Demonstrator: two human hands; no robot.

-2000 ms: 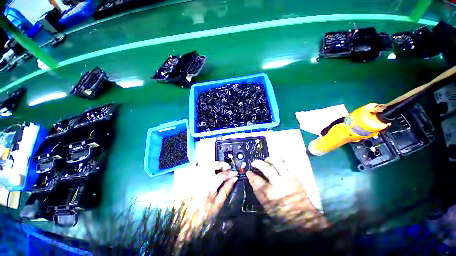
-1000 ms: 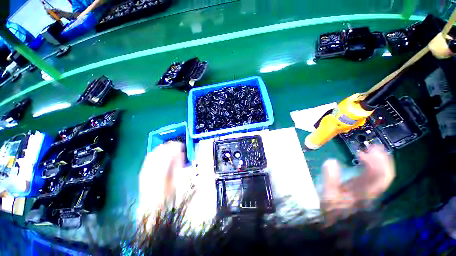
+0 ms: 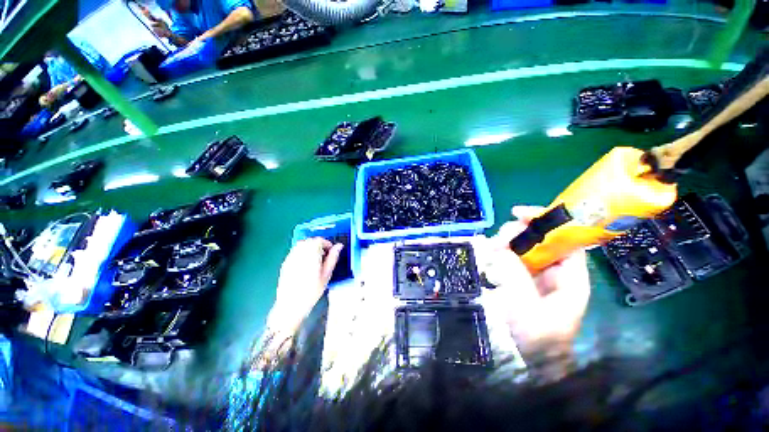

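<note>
An open black device housing lies like a book on the white work mat; its upper half holds parts and wires, its lower half looks emptier. My right hand is closed around the yellow-orange electric screwdriver, right of the housing, with its tip end hidden by my fingers. My left hand is in the smaller blue screw bin, fingertips bent at the dark screws; whether it pinches any cannot be seen.
The larger blue bin of black fittings stands behind the housing. Another open housing lies at the right. Black trays of housings are at the left. Open housings sit along the green belt. People in blue are at the far side.
Both hands have left the housing. My left hand has moved into the small bin, and my right hand has taken hold of the screwdriver. The whole view has shifted.
</note>
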